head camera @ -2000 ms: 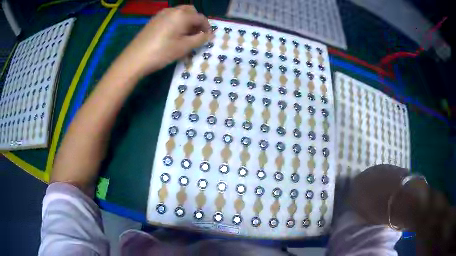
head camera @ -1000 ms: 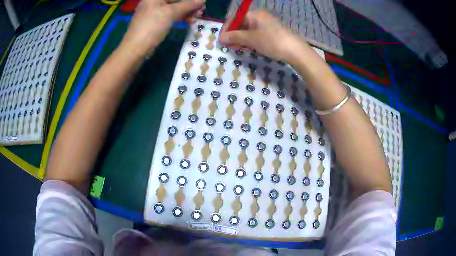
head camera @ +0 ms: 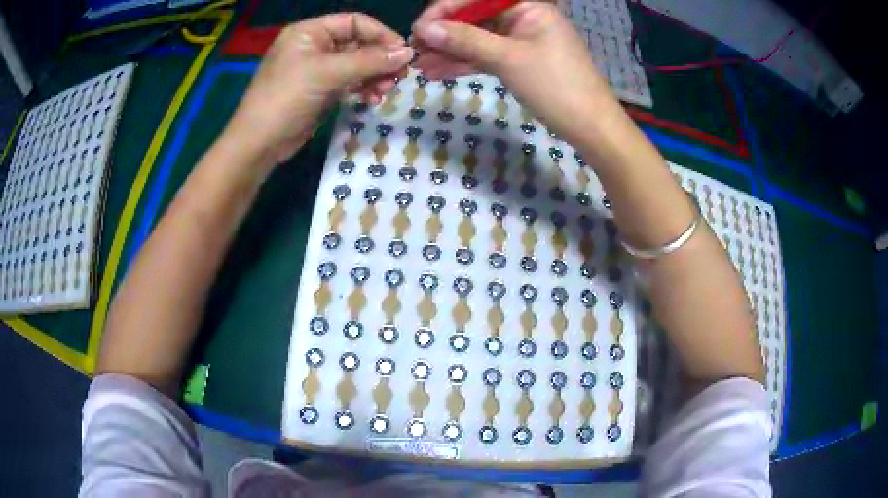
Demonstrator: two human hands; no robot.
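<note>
The main white parts tray (head camera: 474, 316) lies in front of me, with rows of tiny dark discs with pale centres and tan slots. Both hands are together over its far edge. My left hand (head camera: 336, 63) has thumb and index finger pinched; a tiny dark thing shows at the tips, too small to identify surely. My right hand (head camera: 506, 53) holds the slim red probe (head camera: 482, 10), its fingertips close to the left ones. The probe's working end is hidden by the fingers.
A similar left-hand tray (head camera: 60, 190) lies inside yellow tape. A right-hand tray (head camera: 759, 263) is partly under my right forearm. A far tray (head camera: 613, 49) lies beyond my right hand. A thin red wire (head camera: 696, 66) loops at upper right. Green stickers mark the mat.
My right hand came from the lower right to the far edge, now with the red probe, and has moved in beside the left hand. The left hand has shifted slightly.
</note>
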